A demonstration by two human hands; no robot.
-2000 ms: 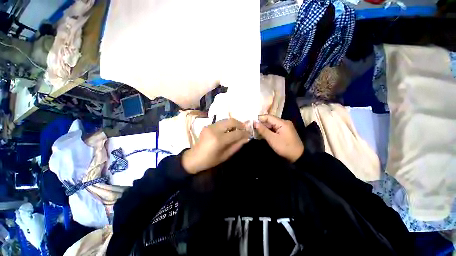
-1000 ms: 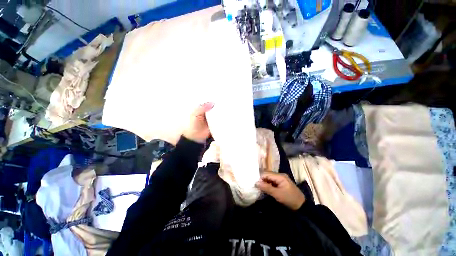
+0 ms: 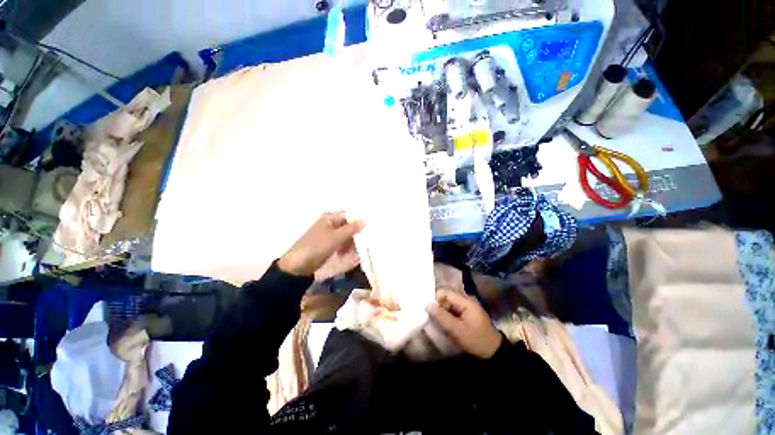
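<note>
A pale peach fabric panel (image 3: 398, 246), washed out to white, hangs from the table's front edge towards my lap. My left hand (image 3: 327, 244) pinches its left edge. My right hand (image 3: 463, 321) pinches its lower right edge. A large flat stack of pale fabric (image 3: 246, 170) lies on the table behind my left hand. The overlock machine (image 3: 544, 64), white and blue with a yellow label, stands right of the stack. Its needle area (image 3: 433, 119) is beyond the panel, which is not clearly under it. Crumpled cloth (image 3: 370, 314) lies below the panel.
Red and yellow scissors (image 3: 610, 177) and thread cones (image 3: 625, 106) are right of the machine. Gingham strips (image 3: 518, 229) bunch at the table's front edge. A folded peach bundle (image 3: 692, 331) lies at right on blue floral cloth (image 3: 760, 289). Crumpled peach pieces (image 3: 102, 183) lie on a brown board at left.
The view has tilted up to show more of the machine. Both hands were together on the cloth's edge, then moved apart. My left hand has shifted from the panel's upper part to its left edge.
</note>
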